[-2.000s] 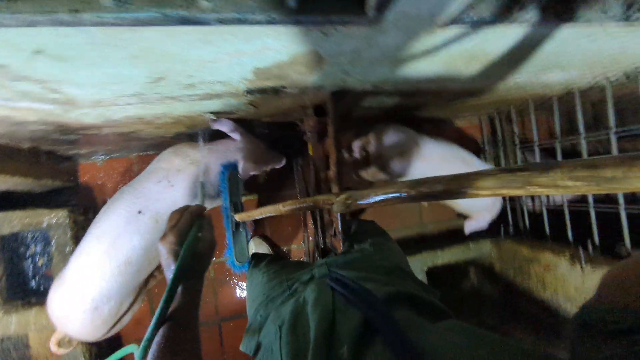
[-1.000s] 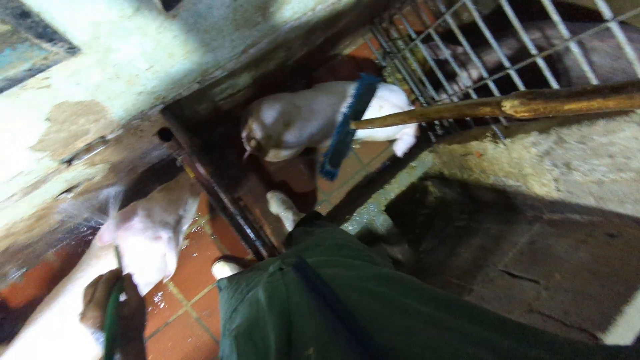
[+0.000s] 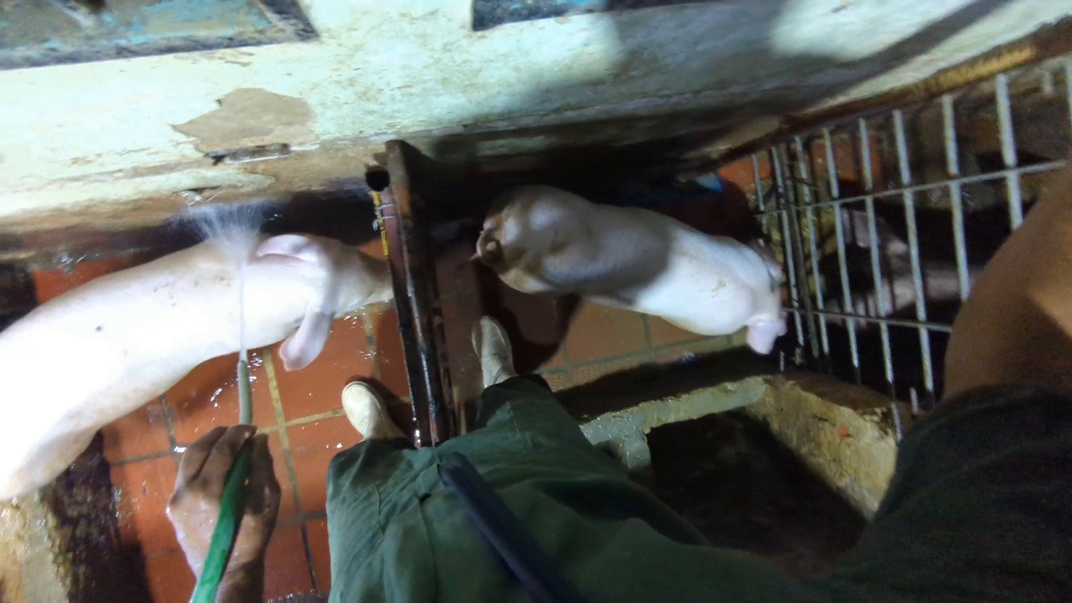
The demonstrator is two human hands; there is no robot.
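My left hand (image 3: pixel 224 494), wet, grips a green hose (image 3: pixel 226 523) with a narrow pale end. Water (image 3: pixel 230 230) jets from it over the shoulder of a white pig (image 3: pixel 142 327) and sprays against the foot of the wall. A second pig (image 3: pixel 628 260) stands right of the dark metal barrier, its head toward the barred gate. Of my right side only the bare upper arm (image 3: pixel 1017 285) shows at the right edge; the hand is out of view. A bit of blue (image 3: pixel 710 181) shows beyond the second pig, too small to identify.
A dark metal barrier (image 3: pixel 410 301) stands between the pigs, with my pale boots (image 3: pixel 368 410) on either side. Wet red tiles (image 3: pixel 318 381) cover the floor. A peeling wall (image 3: pixel 377 84) runs along the top, a barred gate (image 3: pixel 871 226) stands right, and a concrete trough (image 3: pixel 804 419) lies below it.
The wooden-handled blue brush, earlier over the second pig, is no longer seen over it. The water jet now shows plainly above the left pig. The view has turned.
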